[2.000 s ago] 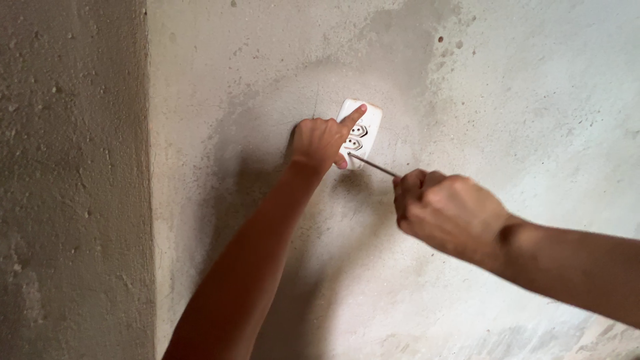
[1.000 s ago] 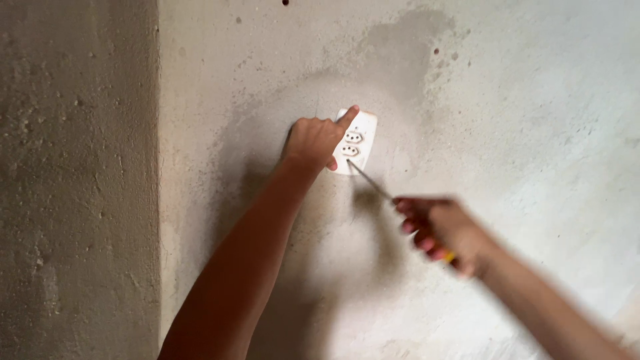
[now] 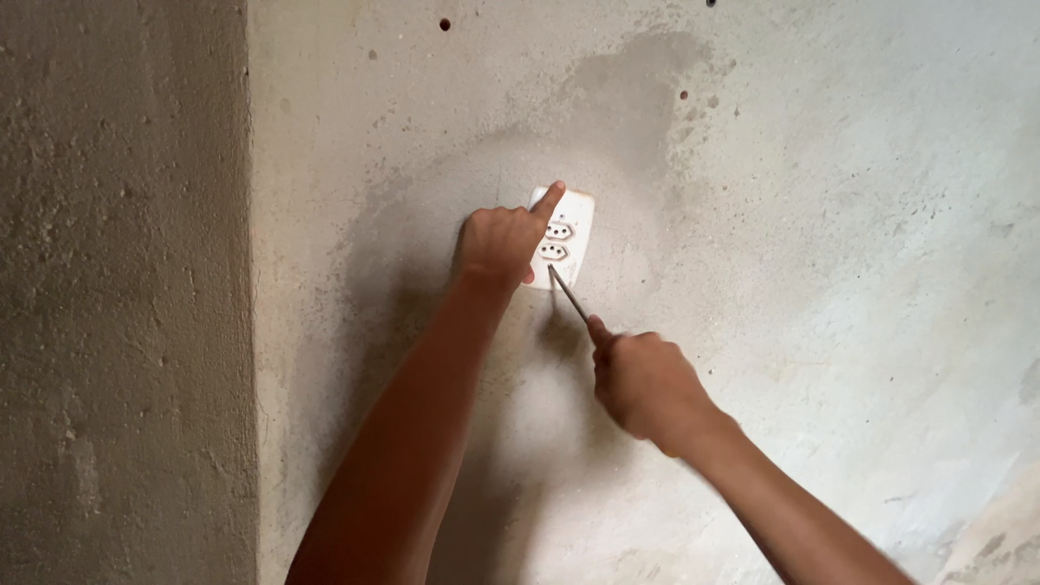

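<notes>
A white wall socket plate (image 3: 582,236) with two three-hole outlets lies against the plastered wall. My left hand (image 3: 502,242) holds the plate at its left side, index finger laid across the top and another fingertip at the lower left edge. My right hand (image 3: 650,382) is closed around a screwdriver (image 3: 571,294), whose handle is mostly hidden in the fist. The metal shaft slants up to the left, and its tip meets the plate's lower screw position, below the bottom outlet. A small screw hole shows above the upper outlet.
On the left, a darker, rough plaster surface (image 3: 122,292) meets the lighter wall (image 3: 812,244) at a vertical corner. Small holes mark the wall above the plate, and a damp-looking grey patch (image 3: 642,106) spreads above it. Shadows of both arms fall below the plate.
My right hand has moved lower and further beneath the plate, so the screwdriver shaft slants more steeply than two seconds ago. My left hand keeps its hold on the plate.
</notes>
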